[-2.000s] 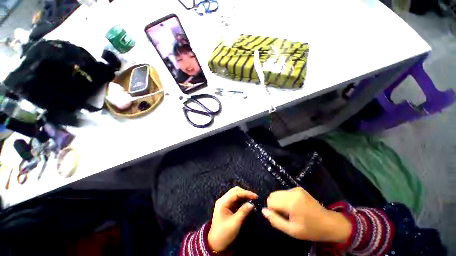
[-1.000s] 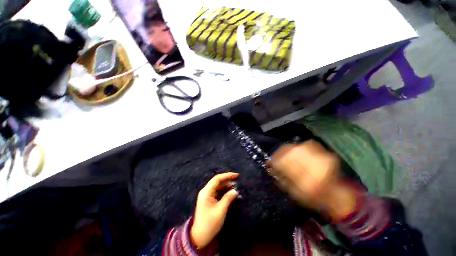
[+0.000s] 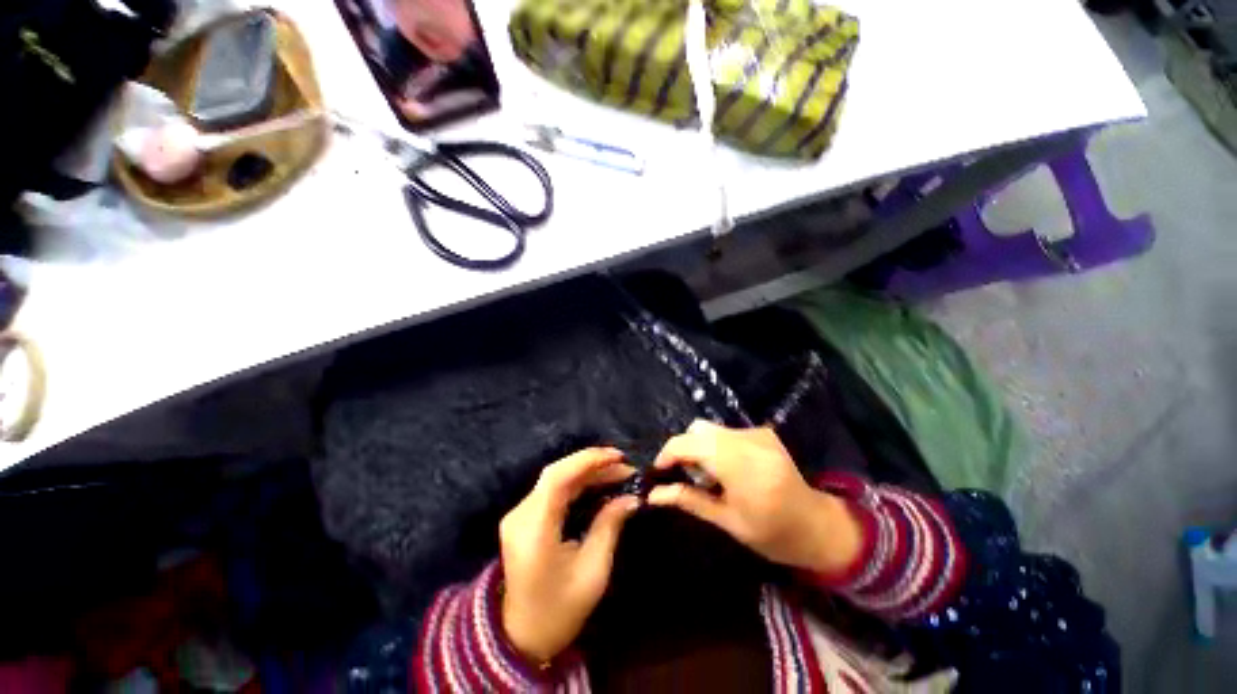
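A large charcoal fuzzy garment (image 3: 461, 420) lies on my lap below the table edge. A dark trim with silvery glints (image 3: 692, 369) runs along it toward my hands. My left hand (image 3: 563, 542) pinches a bit of the dark garment edge between thumb and fingers. My right hand (image 3: 739, 495) is close to its right, fingertips nearly touching the left ones at the same spot. Its thumb and fingers are pinched together. A needle or thread is too small to make out, so what the right fingers hold cannot be told.
On the white table (image 3: 339, 258) are black-handled scissors (image 3: 478, 203), slim light-blue snips (image 3: 586, 149), a smartphone (image 3: 432, 61), a striped yellow-green bundle (image 3: 760, 75) with a white strip, a woven basket (image 3: 204, 199) and a tan ring (image 3: 19, 386). A purple stool (image 3: 1031, 224) and green cloth (image 3: 923, 380) are right.
My right hand, blurred and out to the right a second ago, is back beside my left fingertips. The view has shifted, so the table things sit higher in the picture.
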